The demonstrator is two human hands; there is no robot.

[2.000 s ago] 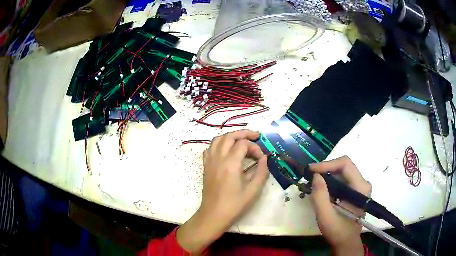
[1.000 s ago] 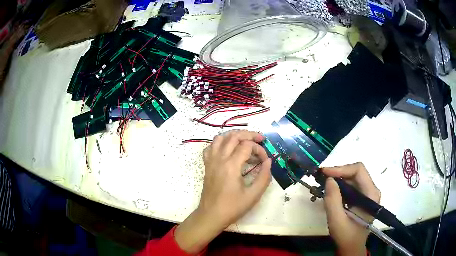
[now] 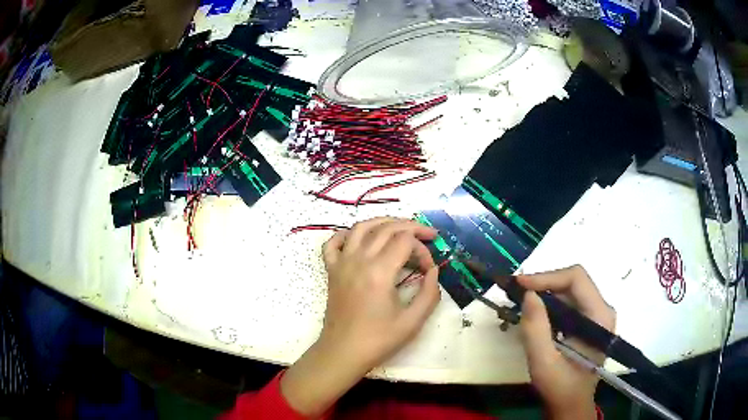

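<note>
My left hand (image 3: 381, 287) pinches a red and black connector lead (image 3: 412, 278) with its end at the green strip of a dark solar panel (image 3: 464, 283). My right hand (image 3: 566, 332) grips the black handle of a soldering iron (image 3: 578, 321), with a thin guide tube beside it. The iron's tip is at the panel's green strip, close to the lead's end; whether they touch is too small to tell. The panel lies at the near end of an overlapping stack of dark panels (image 3: 558, 148). My left fingers hide part of the lead.
Loose connector leads (image 3: 377, 139) lie at centre. A clear hood rim (image 3: 328, 86) is behind them. Wired panels (image 3: 197, 115) are piled at left. A cardboard box (image 3: 115, 37) is back left. A soldering station (image 3: 677, 160) and red loops (image 3: 670, 271) are at right.
Over two seconds the right hand and iron shift slightly, first to the right, then a little back. The left hand keeps its pinch. The whole view has shifted slightly.
</note>
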